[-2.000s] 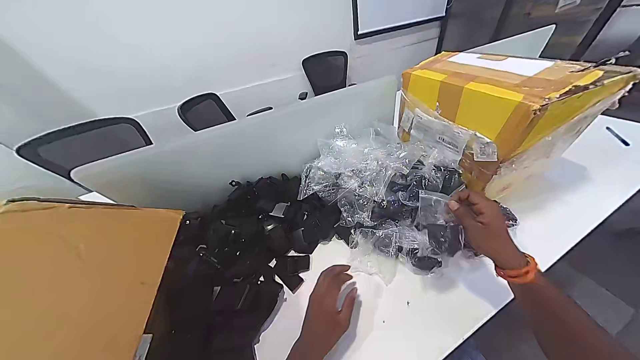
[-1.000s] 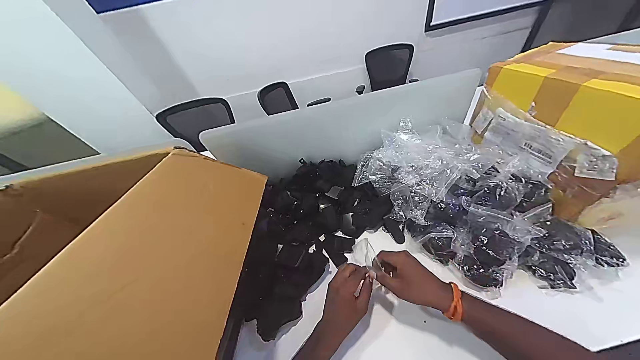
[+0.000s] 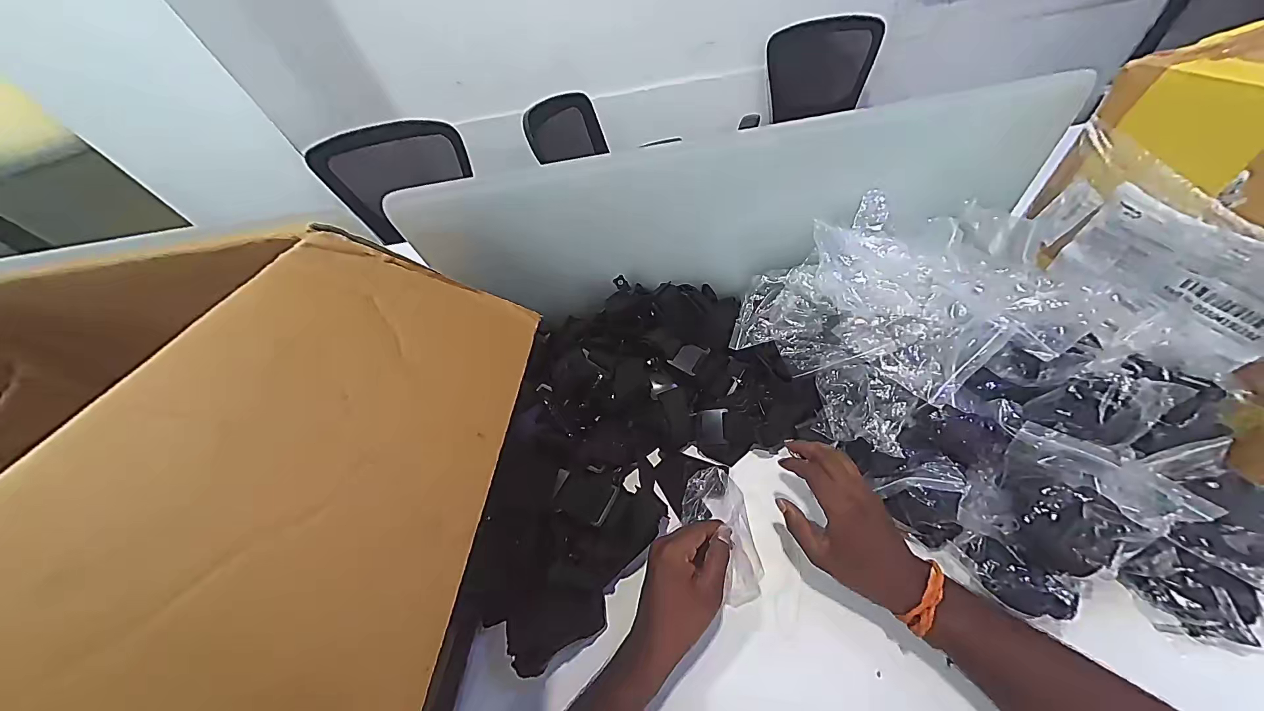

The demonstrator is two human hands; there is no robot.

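Observation:
My left hand (image 3: 686,578) pinches a small clear plastic bag (image 3: 736,543) over the white table; a dark item seems to show at the bag's upper end. To the right of it, my right hand (image 3: 849,523) has its fingers spread and holds nothing. A heap of small black pieces (image 3: 632,395), their exact kind unclear, lies beyond and to the left of my hands. Beyond my right hand is a pile of clear plastic bags (image 3: 908,306). Bags with black pieces inside (image 3: 1057,513) lie to the right, beside my right wrist.
An open cardboard box (image 3: 296,474) fills the left side. A cardboard box with yellow tape (image 3: 1195,118) stands at the far right. A frosted partition (image 3: 691,217) runs along the table's back, with mesh-backed chairs (image 3: 825,69) behind it.
Two seconds ago my right hand held a clear bag over the pile at the right. One second ago both hands were together at a bag; now my right hand is apart from it and open.

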